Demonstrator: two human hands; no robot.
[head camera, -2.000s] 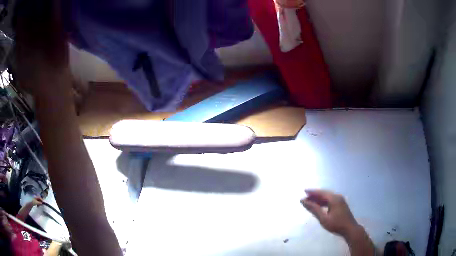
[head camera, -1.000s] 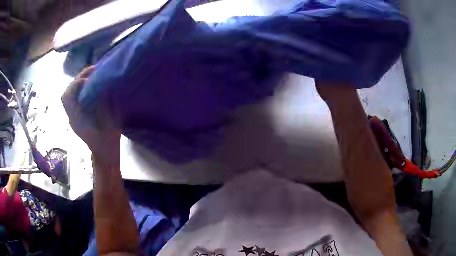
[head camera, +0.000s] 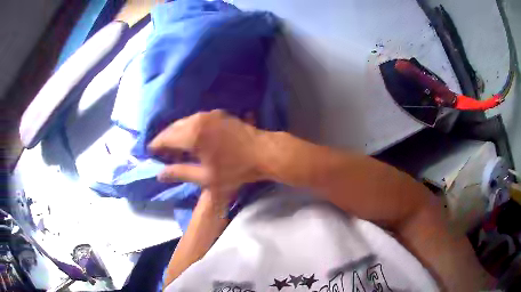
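Note:
The royal-blue garment (head camera: 211, 63) lies bunched on the white table (head camera: 337, 68), its lower part near my body. My right hand (head camera: 211, 142) reaches across from the right over the garment's near part, thumb and fingers apart; it is blurred and I cannot tell if it pinches cloth. My left hand (head camera: 220, 191) is mostly hidden beneath the right hand, with only the forearm and a little of the hand showing. The steam iron (head camera: 420, 85), with a reddish handle, is parked at the right of the table, away from both hands.
The pale sleeve board (head camera: 71, 85) stands raised at the left. The iron's red-orange hose sleeve (head camera: 477, 103) runs right into a grey line. Below the table's right edge is a pale bundle (head camera: 474, 171). Thin cords and clutter lie at the lower left.
The garment, spread wide between both hands a second ago, is now bunched on the table. My right hand has crossed leftward over my left. The view has turned, showing the whole iron.

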